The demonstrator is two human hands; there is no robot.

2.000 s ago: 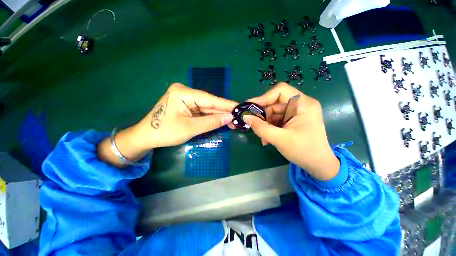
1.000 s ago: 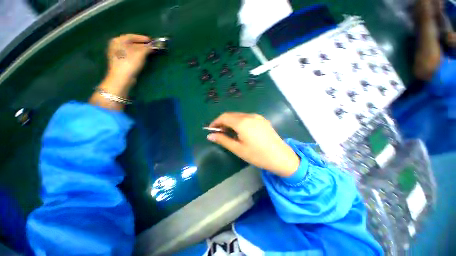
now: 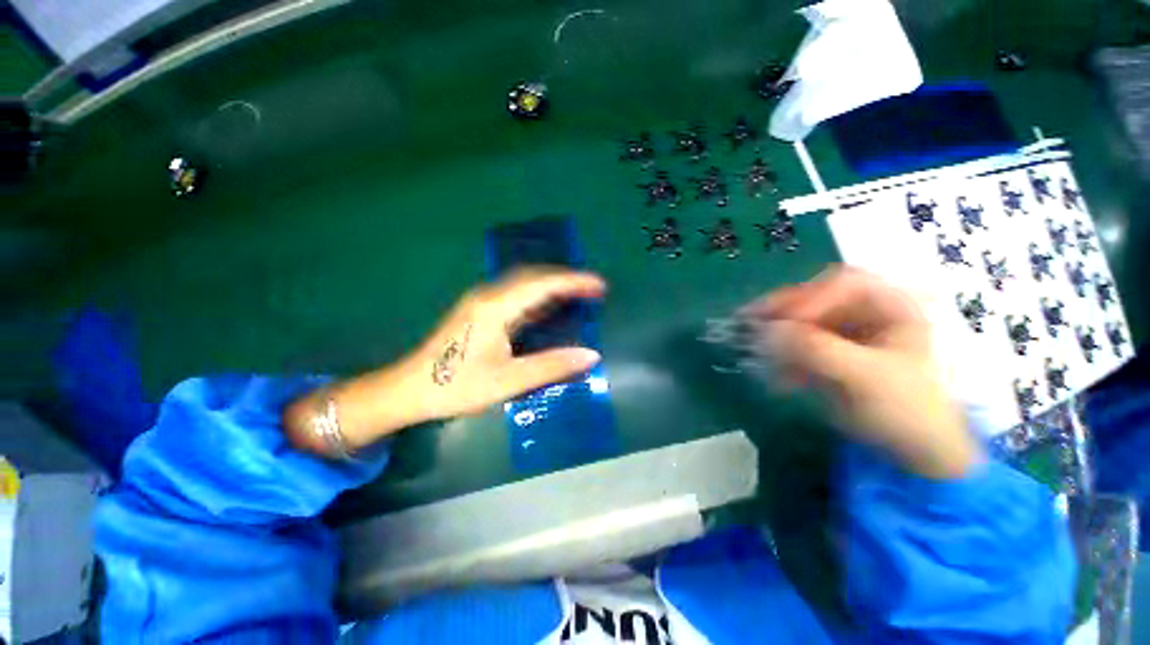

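My left hand (image 3: 486,347) is open and empty, thumb and fingers apart, above the blue carrier sheet (image 3: 555,435) and covering its middle. My right hand (image 3: 858,359) is blurred, left of the white sheet. Its fingertips pinch a small greyish, thin-edged thing (image 3: 738,338), too blurred to name. A round housing unit (image 3: 527,101) with yellow inside lies at the back of the green belt, a thin curved wire near it. Another housing unit (image 3: 185,176) lies farther left. Black flex parts (image 3: 711,185) lie in rows on the belt.
The white sheet (image 3: 870,258) with rows of flex parts is at right, white strips (image 3: 933,180) along its top. Behind are a crumpled white wipe (image 3: 858,69) and dark blue sheet (image 3: 927,126). A pale rail (image 3: 555,510) runs in front; a grey-white box (image 3: 57,542) is left.
My left hand has let go of the round housing at the back and come back over the blue sheet, opened. My right hand has moved right, beside the white sheet. The camera view has turned.
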